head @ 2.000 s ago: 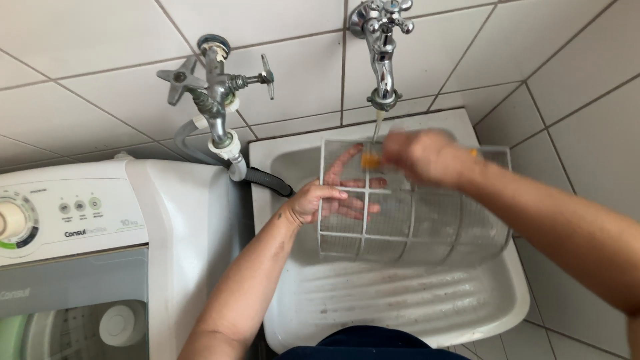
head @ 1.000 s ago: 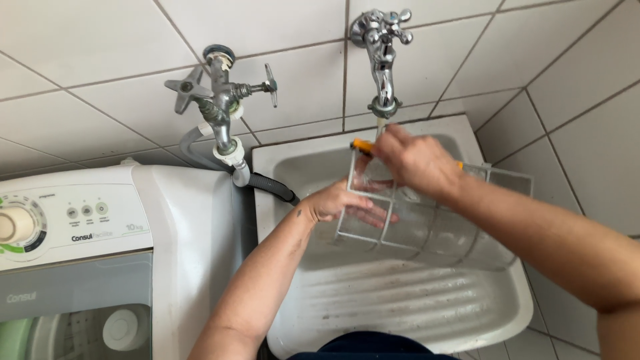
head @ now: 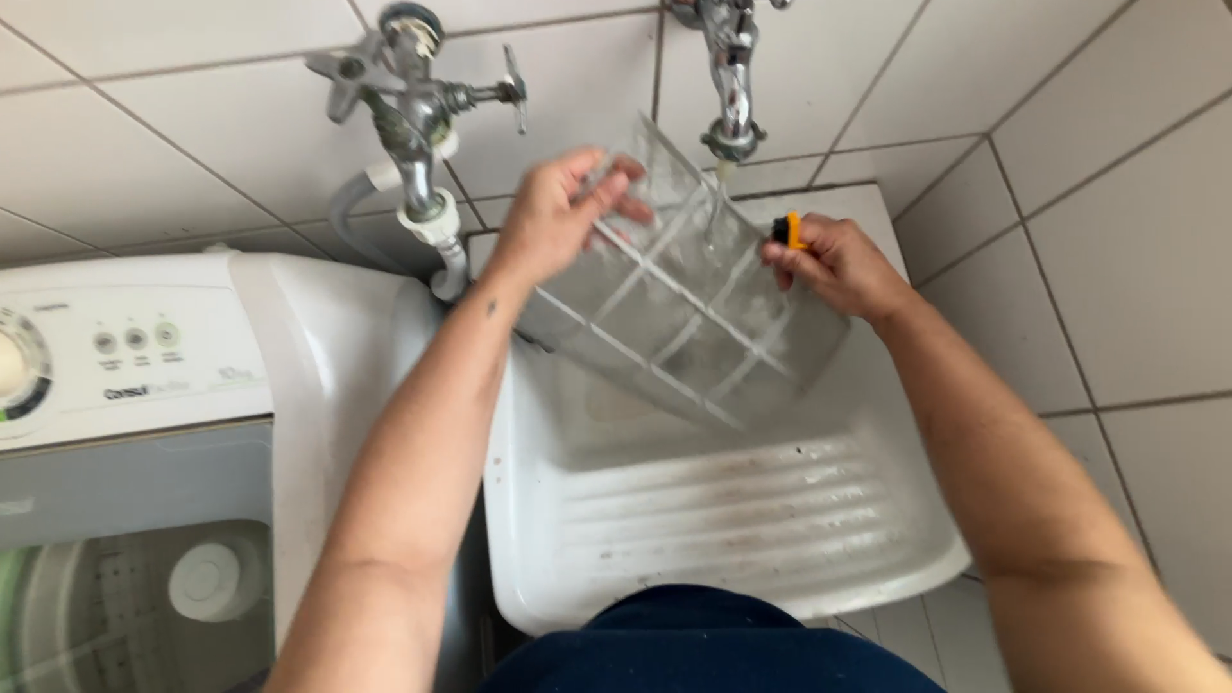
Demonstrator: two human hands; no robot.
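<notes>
A mesh filter panel with a white plastic grid frame (head: pixel 679 289) is tilted over the white laundry sink (head: pixel 539 577), blurred by motion. My left hand (head: pixel 568 212) grips its upper left edge, thumb on the near side. Water runs from the chrome faucet (head: pixel 733 106) onto the mesh. At the panel's right edge, my right hand (head: pixel 837 260) holds an orange and black object (head: pixel 791 231), perhaps a brush, mostly hidden by the fingers. Whether the right fingers also touch the panel is unclear.
A white top-loading washing machine (head: pixel 245 337) stands left of the sink. A second metal valve (head: pixel 414 115) with a grey hose comes out of the tiled wall above it. Ribs of the sink's washboard (head: pixel 731 510) lie near my body. A tiled wall rises at the right.
The panel has turned to a diagonal tilt under the faucet. My left hand has moved up to its upper left edge. My right hand, with the orange object, has moved right, off the mesh.
</notes>
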